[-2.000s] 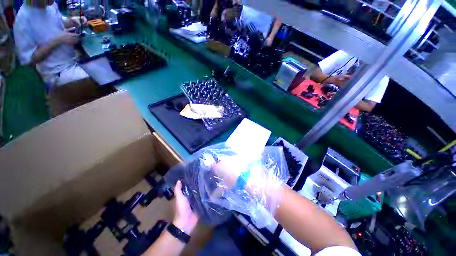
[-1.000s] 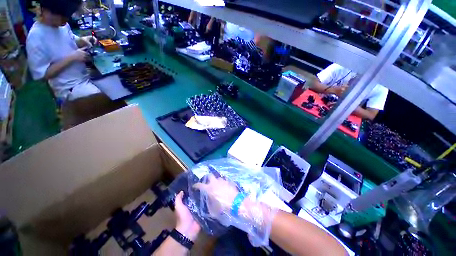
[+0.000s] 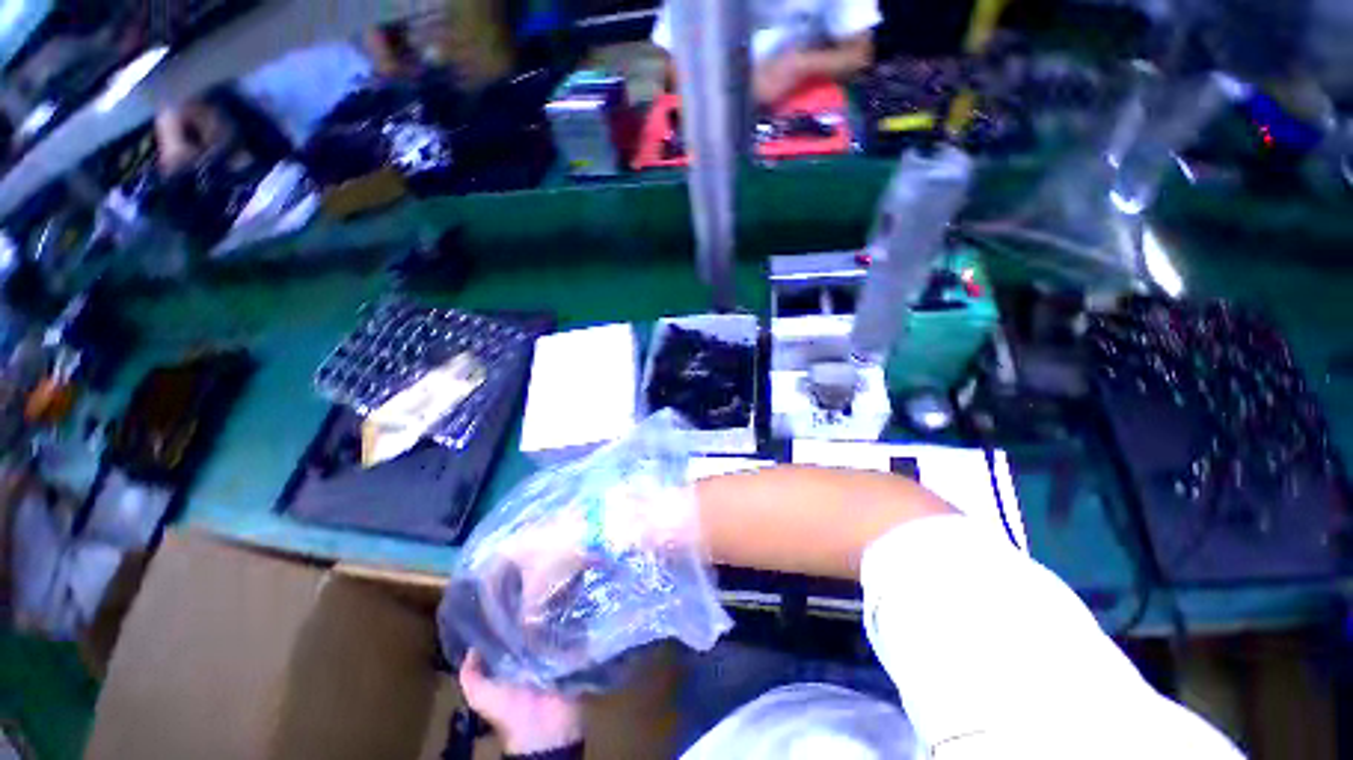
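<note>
A clear, crinkly plastic bag (image 3: 638, 557) is over the front edge of the bench, with a dark area at its lower left. My left hand (image 3: 512, 701) holds the bag from below, at its lower left side. My right hand (image 3: 557, 572) is inside the bag and shows blurred through the plastic; its forearm enters from the right. Whether its fingers hold a part cannot be told.
The open carton (image 3: 223, 653) is at lower left. A black tray (image 3: 379, 483) bears a cell tray (image 3: 389, 356). Behind the bag are a white box (image 3: 582, 389), a bin of black parts (image 3: 703, 377) and the screw feeder (image 3: 831, 389). A grey screwdriver (image 3: 905, 238) hangs nearby.
The view has swung right, so the carton has shifted left and the right-hand tray has come into view. My right hand remains inside the bag, and my left hand still supports it.
</note>
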